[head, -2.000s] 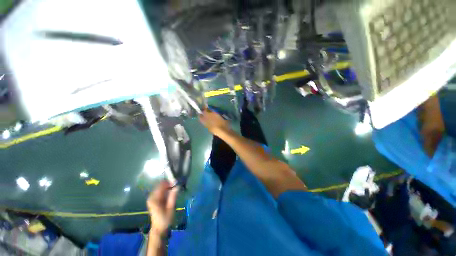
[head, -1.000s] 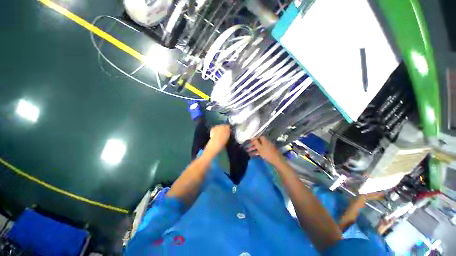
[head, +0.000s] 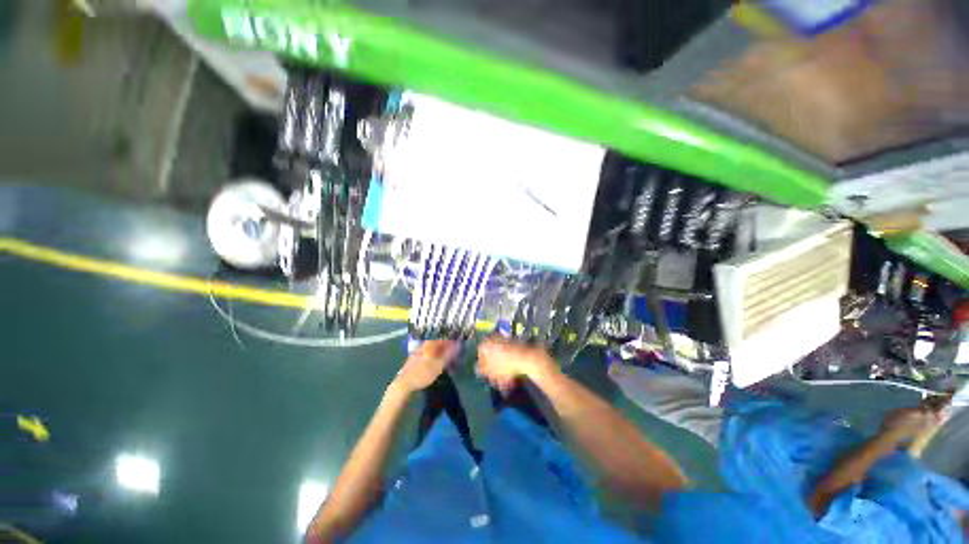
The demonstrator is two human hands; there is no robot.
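Note:
Several white tapes (head: 452, 287) hang side by side from the feeder bank below the clipboard. My left hand (head: 427, 363) is at their lower ends; its fingers are bent, but blur hides whether it grips a tape. My right hand (head: 510, 361) is just to its right, fingers curled, below dark hanging strips (head: 547, 308). The hands are close together and appear apart. What is between the fingertips is too blurred to tell.
A clipboard with a white sheet (head: 489, 181) and a thin pen lies over the feeders, below the green machine edge (head: 595, 112). A white reel (head: 247, 223) is at the left. A beige keyboard unit (head: 788, 298) is at the right. Another person's blue sleeve (head: 786, 446) is at lower right.
The view has turned, bringing the green machine edge across the top. Both hands were apart at first, one low and one higher; now they are close together below the hanging tapes.

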